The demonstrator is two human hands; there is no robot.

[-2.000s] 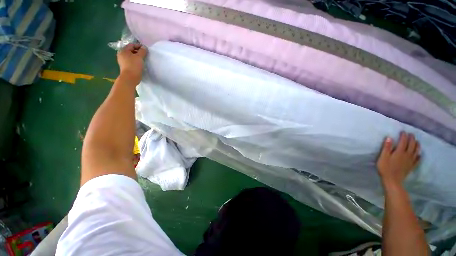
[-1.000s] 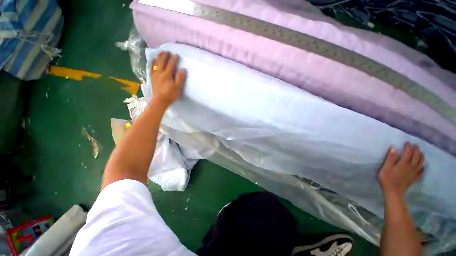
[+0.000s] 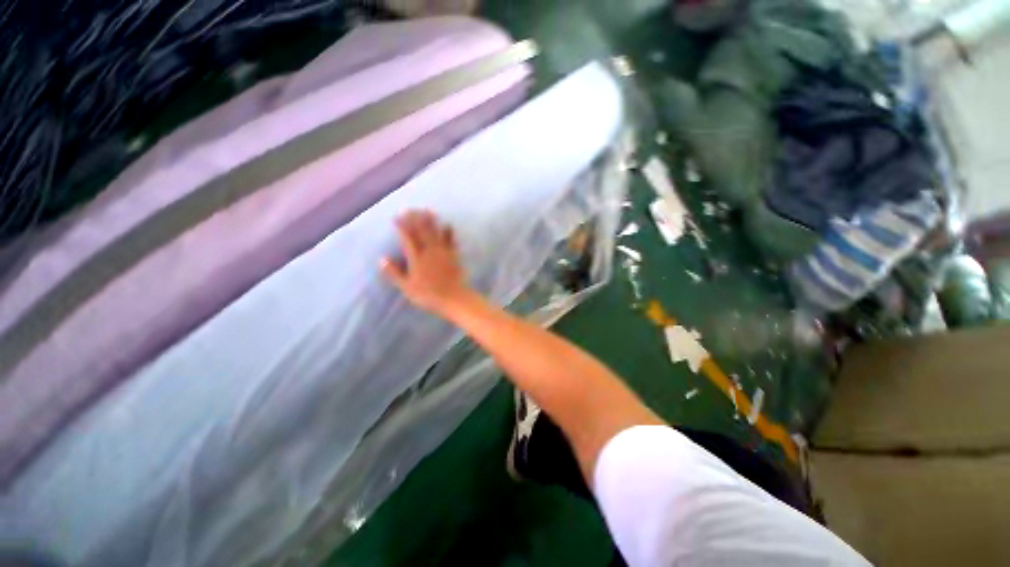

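The light blue fabric roll lies diagonally, with clear plastic wrap along its near side. My right hand rests on the roll with its fingers apart, holding nothing. The pink fabric roll lies beside it on the far side. The metal rule lies lengthwise on the pink roll, and its tip shows near the roll's right end. My left hand is out of the picture. The view is somewhat blurred.
A dark navy fabric pile is at the upper left. Green sacks and a striped woven sack are at the upper right. Cardboard lies at the lower right. Paper scraps lie on the floor by a yellow line.
The view has swung to the rolls' other end. My left hand has left the picture. My right hand is still on the light blue roll, now seen near its right end.
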